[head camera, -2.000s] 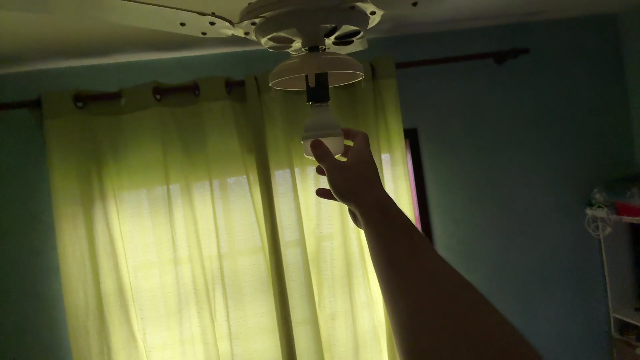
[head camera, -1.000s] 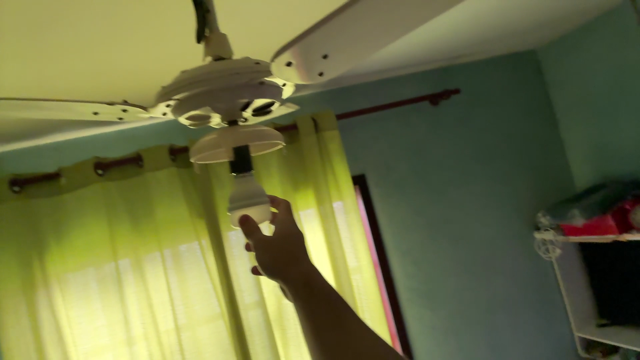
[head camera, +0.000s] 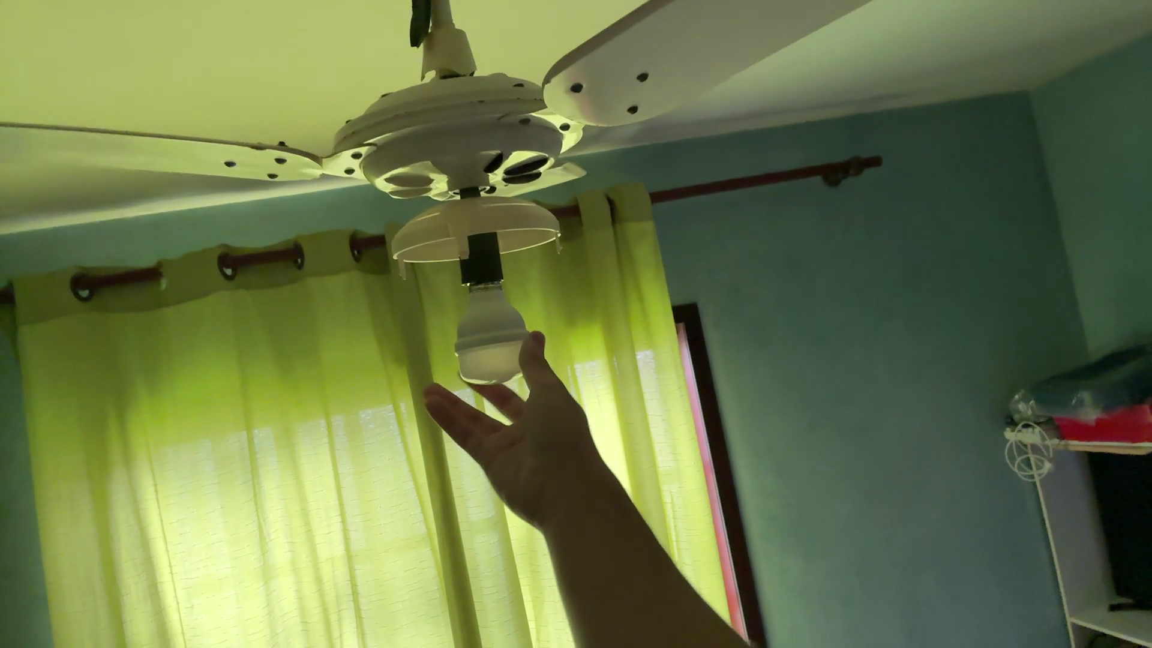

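Note:
A white light bulb [head camera: 490,337] hangs upright, base up, in a black lamp socket [head camera: 481,259] below the ceiling fan's shallow, pale round cover [head camera: 477,229]. My right hand [head camera: 531,432] reaches up from the lower right with its fingers spread around the bulb's lower end. One digit lies at the right side of the bulb; whether it touches cannot be told. The other visible fingers are below and to the left, apart from the bulb. My left hand is out of view.
The white ceiling fan [head camera: 454,135] spreads its blades [head camera: 666,54] above the bulb. Behind hang yellow-green curtains [head camera: 225,450] on a dark reddish rod [head camera: 747,180]. A white shelf unit [head camera: 1062,531] at the right bears a red item [head camera: 1102,427] and a coiled white cable [head camera: 1029,452].
My right hand's fingers were closed around the bulb in both earlier frames; now they are spread, with the palm lower. The bulb still hangs in the socket. The view has tilted and shifted.

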